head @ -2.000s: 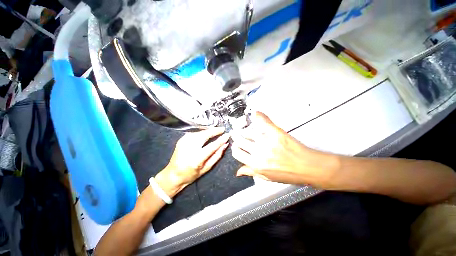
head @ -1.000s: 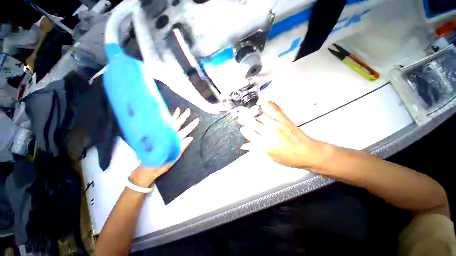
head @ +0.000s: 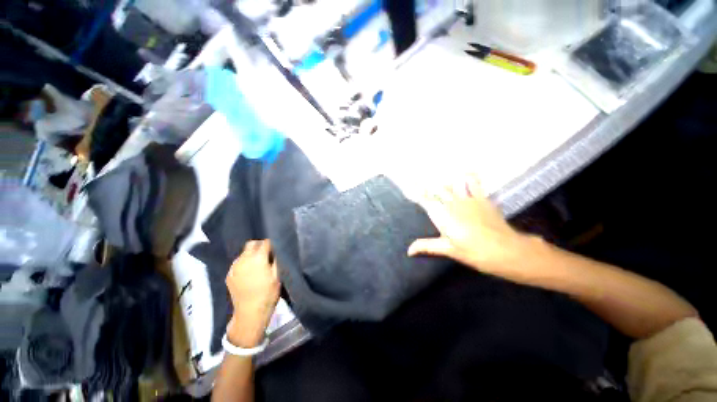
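A large dark grey garment panel (head: pixel 275 188) lies on the white machine table and hangs over its front edge. A smaller grey piece (head: pixel 354 228) lies on it, with its lighter side showing. My left hand (head: pixel 253 279) is closed on the panel left of the small piece. My right hand (head: pixel 464 224) lies with spread fingers at the right edge of the cloth, palm down, holding nothing. The presser foot area (head: pixel 352 122) is blurred, behind the cloth and apart from it.
Thread snips (head: pixel 503 60) and a clear shallow box (head: pixel 629 51) lie on the table at the upper right. The blue lamp (head: pixel 244 118) is left of the needle. Stacks of dark cut pieces (head: pixel 145 200) are at the left. The table's scale edge (head: pixel 558 157) curves along the front.
The cloth has moved out from the presser foot toward me and now drapes over the front edge. My left hand has closed on it. The view has shifted and the small piece now shows.
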